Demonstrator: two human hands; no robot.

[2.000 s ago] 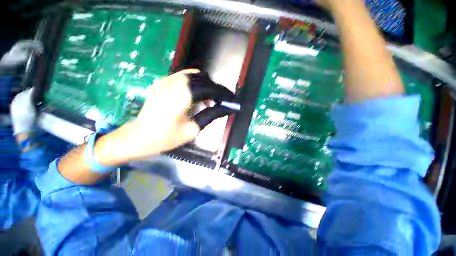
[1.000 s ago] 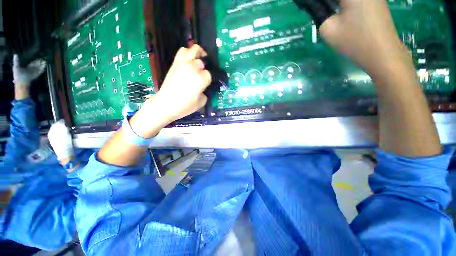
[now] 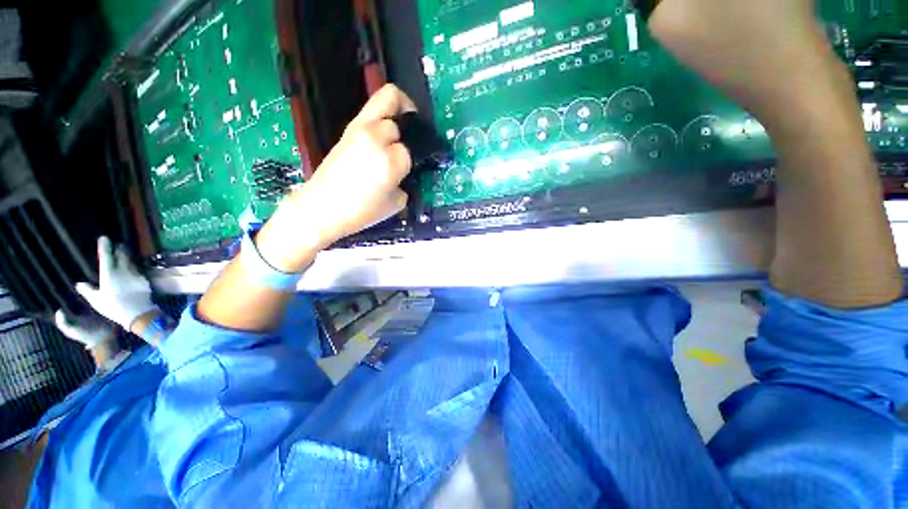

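A green circuit board (image 3: 558,109) with white markings and rows of circles along its near edge lies in a dark carrier frame (image 3: 498,211). My left hand (image 3: 363,174) is at the board's lower left corner, fingers curled, with dark coverings at the fingertips; whether it holds a part cannot be told. My right hand (image 3: 732,55) is over the right part of the board. Its fingers are cut off by the top edge of the picture, so what it holds is hidden. A light-blue wrist strap (image 3: 267,263) is on my left wrist.
A second green board (image 3: 214,129) lies to the left, beyond reddish-brown side bars (image 3: 291,80). A silver rail (image 3: 567,249) runs along the near edge. A neighbouring person's white-gloved hands (image 3: 121,286) are at the far left. More board (image 3: 881,60) shows at the right.
The view has swung level and closer since two seconds ago. My left hand has moved from the gap between boards to the board's lower left corner. My right fingers have left the picture since one second ago.
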